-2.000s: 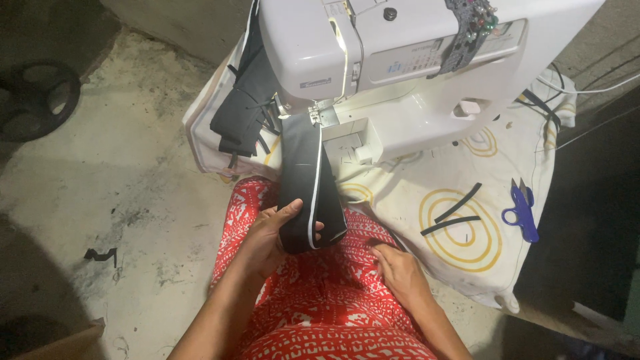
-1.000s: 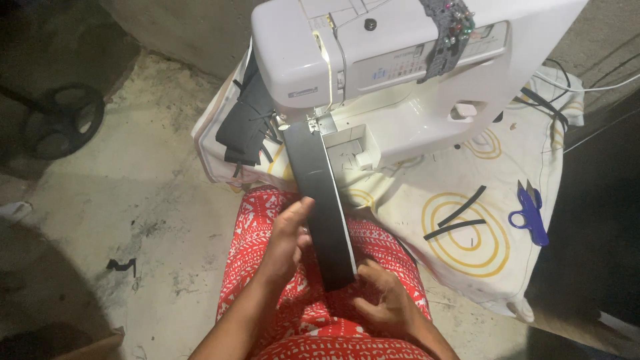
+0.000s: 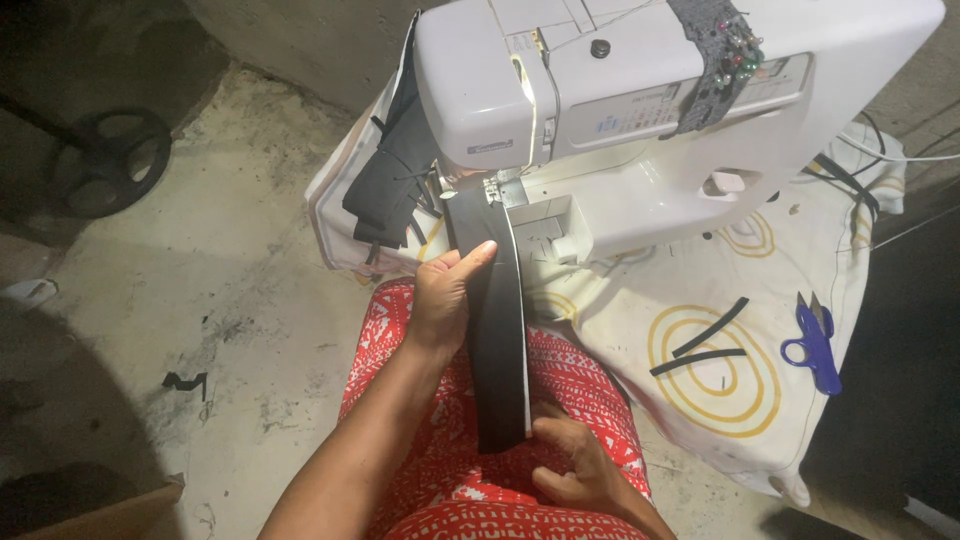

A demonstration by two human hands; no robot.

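A long black fabric strip [image 3: 496,337] with a white right edge runs from the presser foot [image 3: 493,190] of a white Kenmore sewing machine [image 3: 480,90] down over my lap. My left hand [image 3: 442,296] grips its left side partway down, thumb on top and fingers underneath. Near the strip's lower right corner, my right hand [image 3: 570,454] has its fingertips at the white edge; whether they pinch it is hard to tell. Blue thread snips [image 3: 816,345] and narrow black strips [image 3: 709,328] lie on the patterned cloth at the right.
More black fabric pieces [image 3: 386,187] lie left of the machine on the cloth-covered table [image 3: 592,300]. A grey band with pins [image 3: 712,67] wraps the machine's arm. A dark handwheel [image 3: 109,161] stands at the far left, and a black scrap [image 3: 185,384] lies on the floor.
The black strip, whose lower end was folded up in my left hand, now hangs extended. My right hand has moved from my lap to its lower right edge. My left hand sits higher along the strip.
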